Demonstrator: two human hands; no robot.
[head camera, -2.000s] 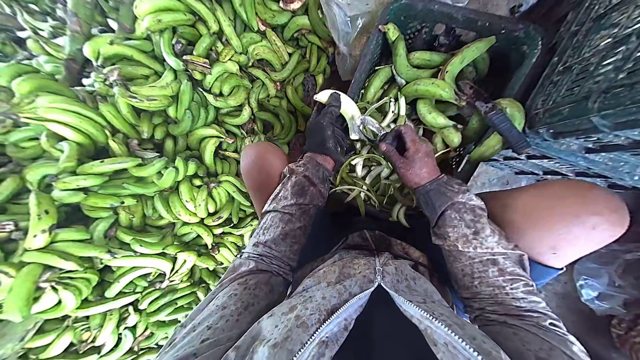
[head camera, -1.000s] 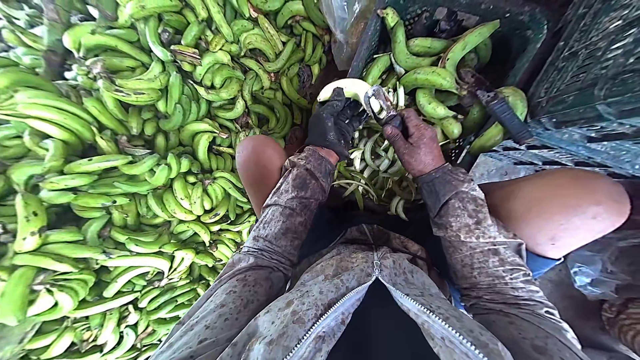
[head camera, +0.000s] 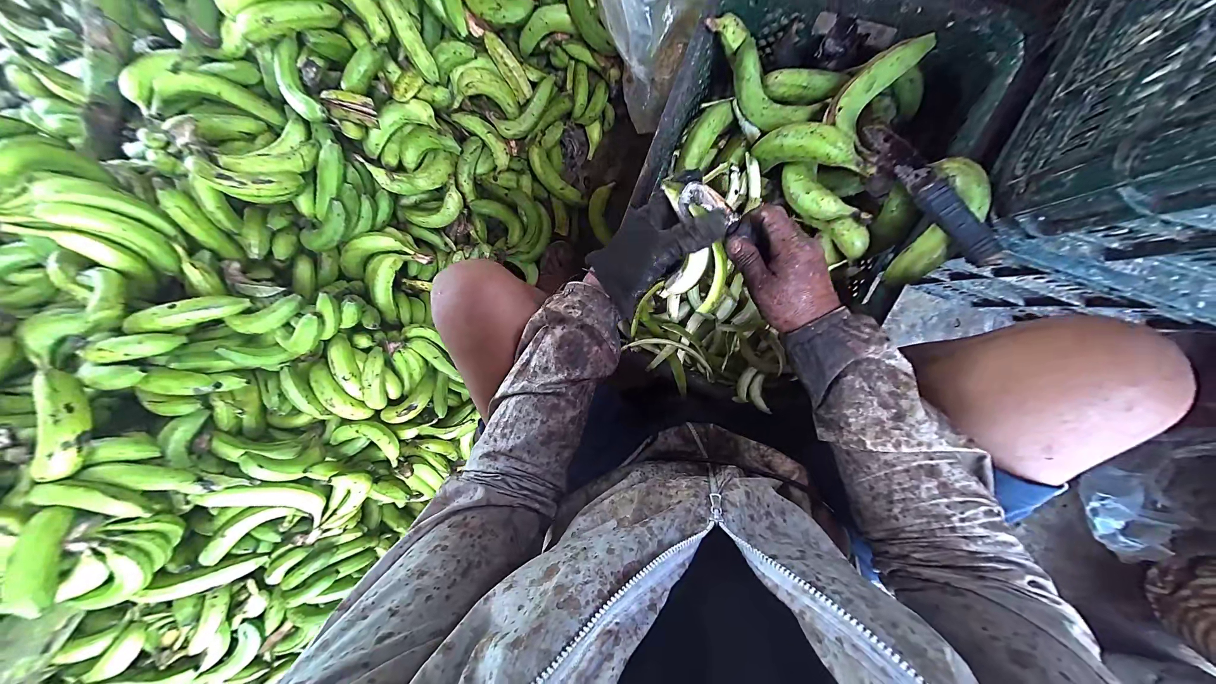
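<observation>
My left hand (head camera: 655, 249), in a dark glove, is closed around a partly peeled green banana or plantain, mostly hidden by the fingers. My bare, stained right hand (head camera: 787, 266) grips a small metal-bladed peeler (head camera: 708, 201) against the fruit near the left fingertips. Right below both hands lies a heap of pale and green peel strips (head camera: 717, 318). Unpeeled green bananas (head camera: 807, 144) rest in the dark plastic crate (head camera: 988, 71) just beyond, and a knife-like tool with a black wrapped handle (head camera: 955, 218) lies across them.
A large pile of green bananas (head camera: 313, 380) covers the left side. Clear plastic (head camera: 655, 47) hangs by the crate's left edge. Green slatted crates (head camera: 1121, 142) stand at right. My bent knees flank the work, and a crumpled plastic bag (head camera: 1130, 508) lies at lower right.
The pale fruit stuck out to the left above my gloved hand earlier; now it is mostly hidden in the grip. Both hands stay close together over the peels.
</observation>
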